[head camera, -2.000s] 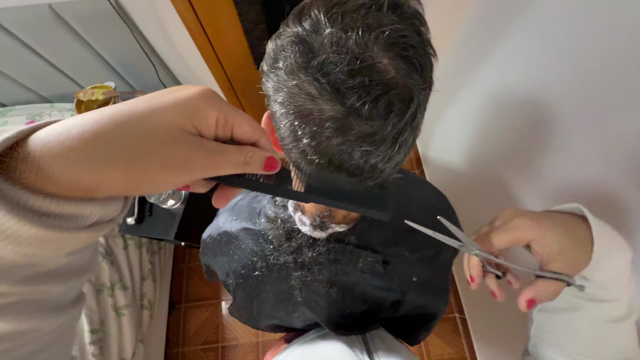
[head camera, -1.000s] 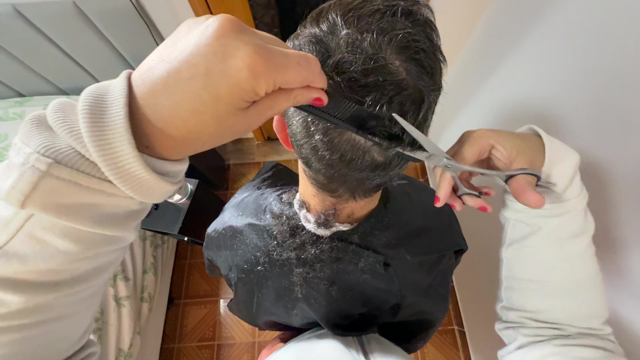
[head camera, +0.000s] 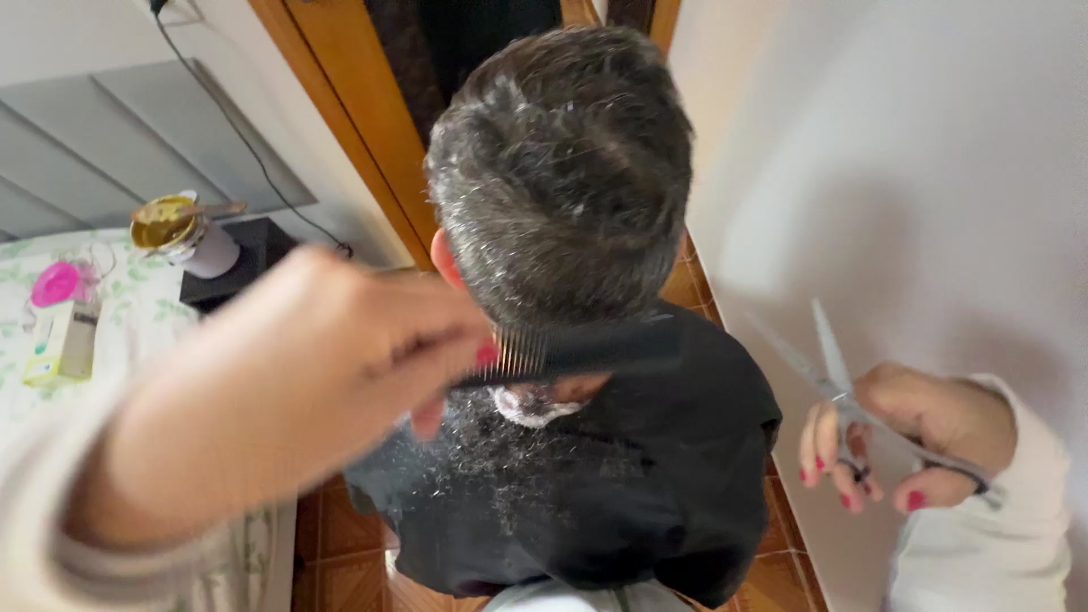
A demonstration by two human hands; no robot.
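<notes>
My left hand, blurred, grips a black comb by its left end, with the teeth at the lower back of a person's head of short dark and grey hair. To the right of the head, my right hand has its fingers in the handle rings of metal scissors, whose blades are parted and touch no hair. A black cape covers the person's shoulders, with hair clippings scattered on it. White material shows at the neck under the comb.
A white wall rises close on the right. At left, a bed with a patterned cover holds a small box and a pink item. A tub with a stick across it stands nearby. Tiled floor shows below.
My left hand and the comb have moved down from the back of the head to the nape. My right hand has drawn the scissors away from the hair, to the right.
</notes>
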